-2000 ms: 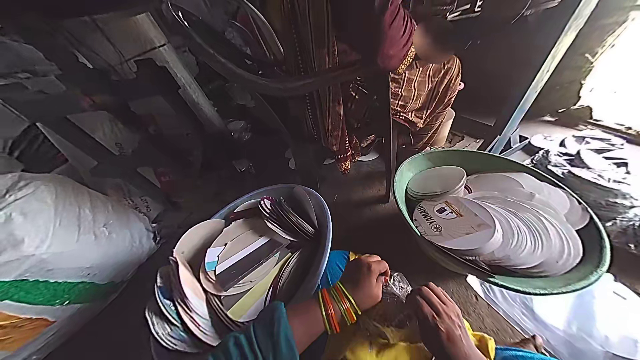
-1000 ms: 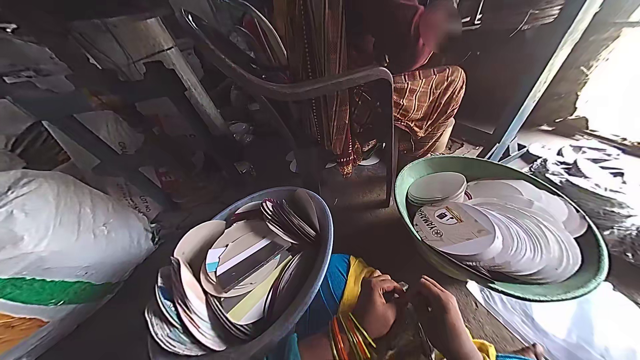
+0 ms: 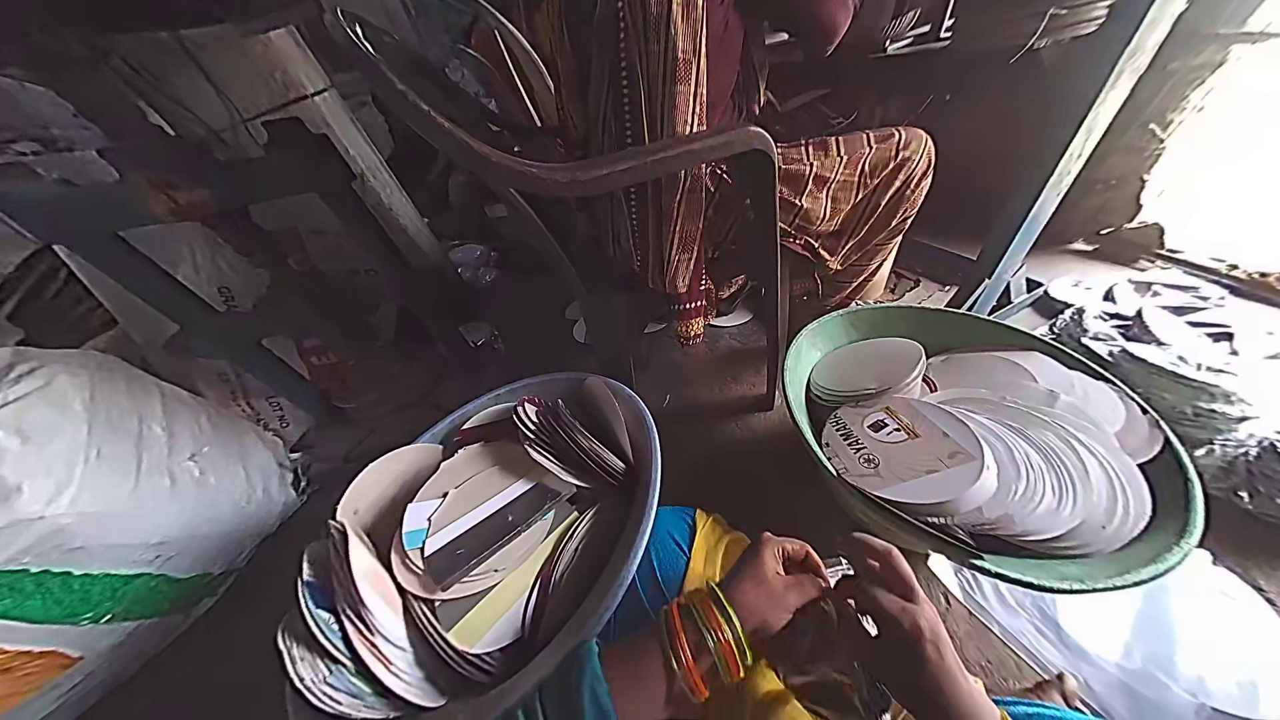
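My left hand [image 3: 775, 588], with several coloured bangles at the wrist, pinches a small piece of clear plastic [image 3: 838, 570] over my lap. Close to its right is my right hand [image 3: 885, 580], fingers curled at the same plastic; its grip is partly hidden. Left of my hands, a blue-grey basin [image 3: 648, 480] holds stacked discs [image 3: 480, 520], some printed, that look like card. To the upper right, a green basin [image 3: 1195, 520] holds fanned white discs [image 3: 1060, 480] and one disc with a printed maker's name, Yamaha [image 3: 900, 450].
A white sack [image 3: 130, 470] with a green band bulges at the left. Beyond the basins stands a chair with a curved armrest [image 3: 600, 175], and a person in patterned cloth [image 3: 850, 200] sits behind it. White sheeting [image 3: 1150, 640] lies under the green basin's near side.
The clear plastic, seen between my hands two seconds ago, shows again as a smaller bit at my left fingertips. Both hands have shifted slightly. The seated person's arm has moved up.
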